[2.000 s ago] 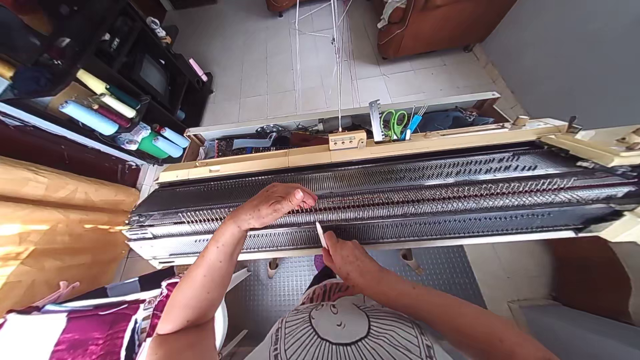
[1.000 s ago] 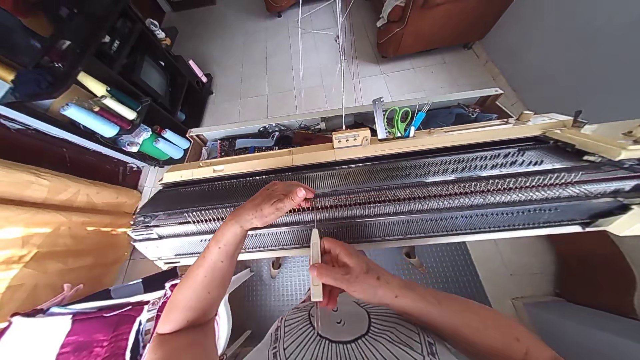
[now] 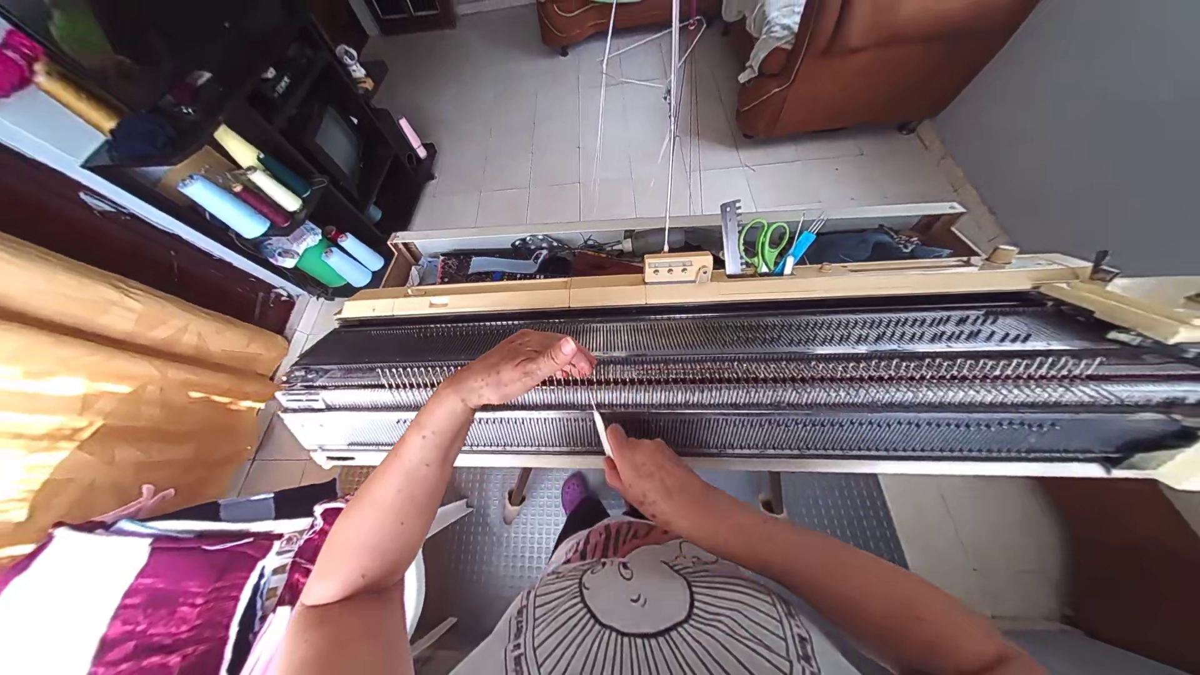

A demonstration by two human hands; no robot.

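Observation:
A flatbed knitting machine [image 3: 844, 431] with long rows of metal needles stretches across the view. My right hand [image 3: 652, 478] is closed around the white handle of a thin-tipped hand tool [image 3: 601, 429], whose tip points up at the needle rows near the middle. Just left of that tip, my left hand [image 3: 520, 367] lies over the needles, palm down, fingertips at the needle row; whether they pinch anything is hidden. A cream yarn guide block [image 3: 677, 268] sits on the back rail, with a yarn mast rising behind it.
Green-handled scissors [image 3: 764, 244], a toothed metal comb [image 3: 731, 234] and blue-handled tools [image 3: 800, 247] stand behind the machine. Yarn cones [image 3: 223, 205] fill the left shelf. An orange curtain [image 3: 122, 375] hangs left, above folded maroon cloth [image 3: 178, 591]. A brown armchair [image 3: 872, 66] stands beyond.
The right hand drew the tool down toward the body one second ago; now it is back up, with the tip at the needles. The left hand has stayed nearly in place.

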